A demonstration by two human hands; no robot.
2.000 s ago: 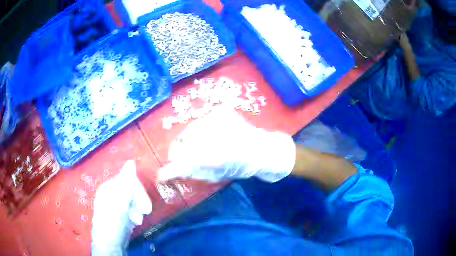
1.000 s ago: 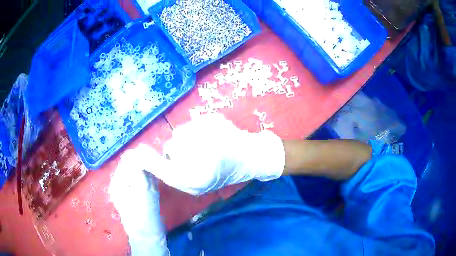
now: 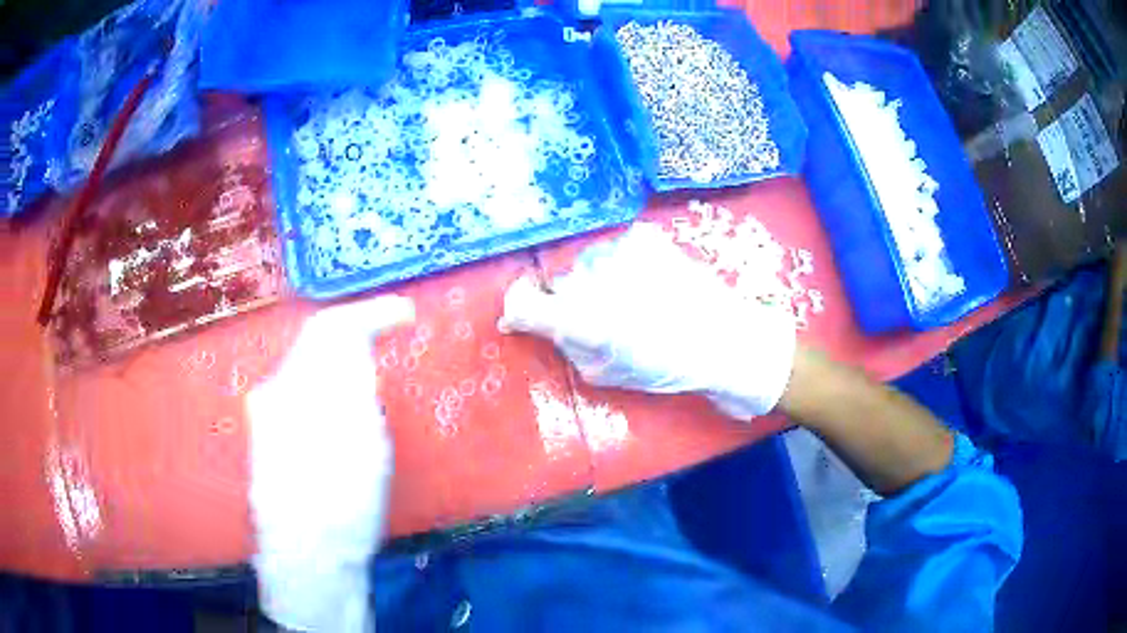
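My left hand [image 3: 324, 451], white-gloved, is over the mat at lower left with its fingers pointing right; whether it holds something cannot be told. My right hand [image 3: 655, 324], white-gloved, is over the mat right of centre, fingertips pointing left; a small white piece may be at its fingertips, but glare hides it. The hands are apart. Clear rings [image 3: 460, 398] lie loose on the mat between them. White moulded bodies [image 3: 751, 257] lie in a pile just beyond my right hand, which partly hides them. More clear rings [image 3: 482, 148] fill the large blue tray [image 3: 460, 267].
Behind are a blue bin of grainy parts [image 3: 702, 105], a long blue bin of white parts [image 3: 908, 198] and an empty-looking blue bin [image 3: 303, 43]. At left are a tray of red-brown parts [image 3: 167, 241], a red rod [image 3: 99, 179] and clear plastic. A carton [image 3: 1051, 173] stands far right.
The view has turned, bringing the red-brown tray and carton further into view. My hands, together one second ago, are now apart. The loose rings between them are uncovered.
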